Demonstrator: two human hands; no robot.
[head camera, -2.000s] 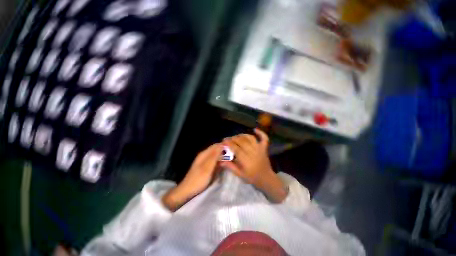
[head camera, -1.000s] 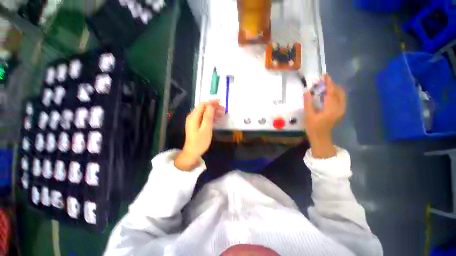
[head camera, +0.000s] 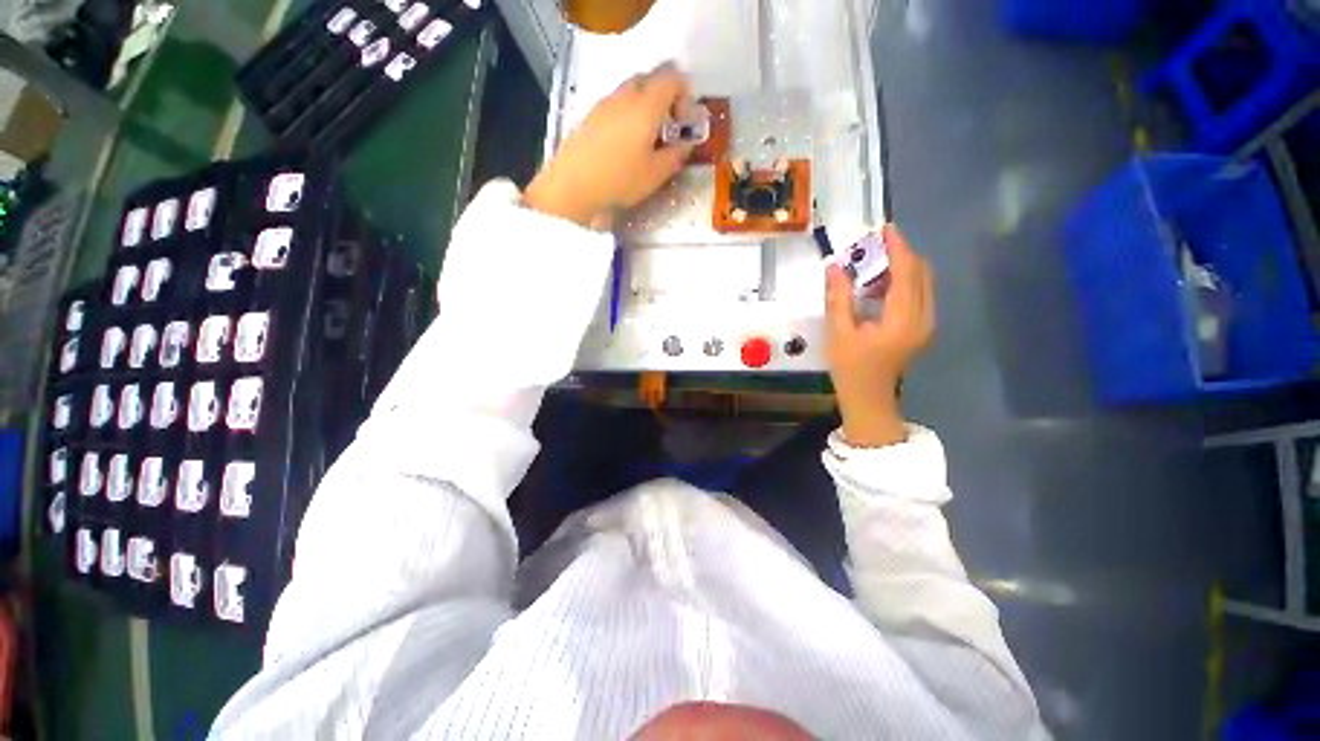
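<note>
My left hand (head camera: 630, 145) reaches over the press base plate. Its fingers are closed on a white housing (head camera: 686, 128) at the rear orange-brown fixture (head camera: 715, 130); whether the housing sits in the fixture or is held just above it, I cannot tell. My right hand (head camera: 880, 330) holds another white housing (head camera: 864, 261), its round black hole facing up, over the plate's right edge. The front orange-brown fixture (head camera: 763, 197) shows dark metal details and no white part.
The red emergency stop (head camera: 754, 352) and small round buttons (head camera: 673, 348) line the machine's front edge. A blue pen (head camera: 617, 287) lies beside my left sleeve. Black blister trays (head camera: 307, 434) with white housings stand at left. A blue bin (head camera: 1129, 290) stands at right.
My left hand has moved from the plate's front left corner to the rear fixture and now holds a housing. My right hand still holds its housing, turned so its hole shows. The view has shifted.
</note>
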